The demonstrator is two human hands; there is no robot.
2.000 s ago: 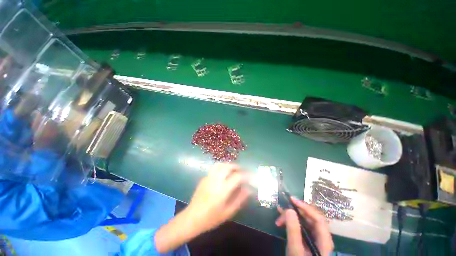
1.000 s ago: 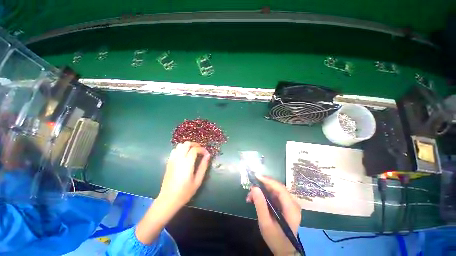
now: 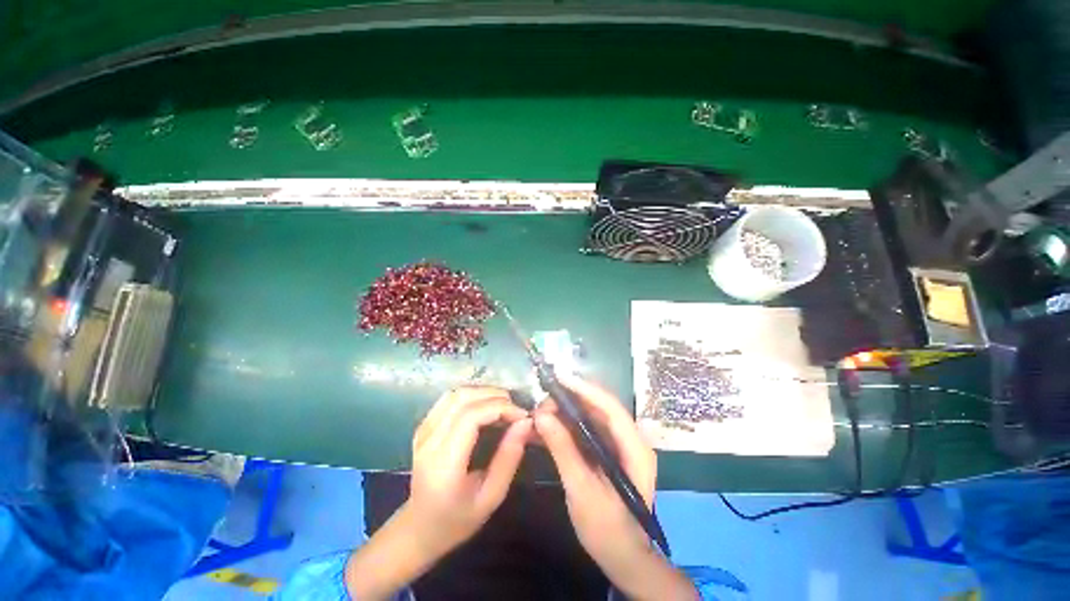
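My left hand (image 3: 467, 456) is in front of the red-brown pile, its thumb and index fingertips pinched together against my right fingertips; anything between them is too small to tell. My right hand (image 3: 596, 460) holds the black soldering iron (image 3: 577, 420), its thin tip pointing up and left beside the pile of small red-brown components (image 3: 425, 308). A whitish workpiece (image 3: 556, 346) lies on the green bench just beyond my right hand, washed out by glare and partly hidden by the hand and iron.
A pale board (image 3: 789, 413) with small dark components is at right. Behind it are a white tub (image 3: 769, 255) and a fume fan (image 3: 657, 214). The soldering station with sponge (image 3: 946, 303) and black cords (image 3: 854, 429) are at far right. Circuit boards (image 3: 414, 132) sit on the far green strip.
My left hand has left the red-brown pile and come right and nearer me to meet my right hand. The iron's tip has moved off the workpiece. The view has shifted right.
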